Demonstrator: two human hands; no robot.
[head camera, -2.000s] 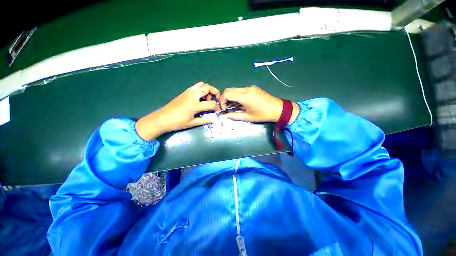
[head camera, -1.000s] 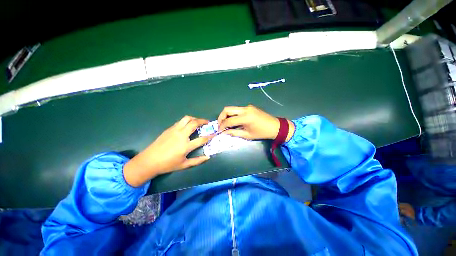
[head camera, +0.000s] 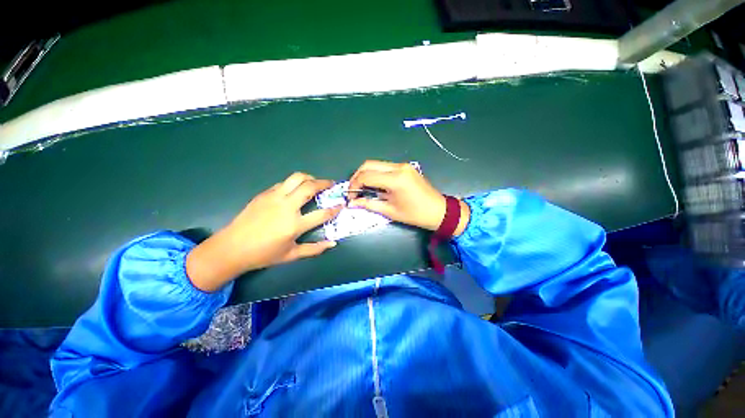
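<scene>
A whitish, glaring smartphone unit (head camera: 356, 222) lies on the dark green mat in front of me, partly covered by both hands. My left hand (head camera: 282, 219) holds its left side, thumb at the lower left edge and fingers at the upper left. My right hand (head camera: 398, 194) is over its upper part, fingertips pinched on a slim, dark, pen-like tool (head camera: 364, 193). The tool's tip is too small to make out. A dark red band is on my right wrist.
A thin white strip with a curved tail (head camera: 434, 122) lies on the mat beyond my hands. A white padded rail (head camera: 351, 75) borders the green belt, with a black tray (head camera: 531, 15) on it. Grey-white stacked trays (head camera: 709, 155) stand at right. A scrap bin (head camera: 225, 331) is below the bench edge.
My hands were close together over the phone; my left hand has since spread along its left side. The slim tool now shows in my right hand. The camera view has shifted.
</scene>
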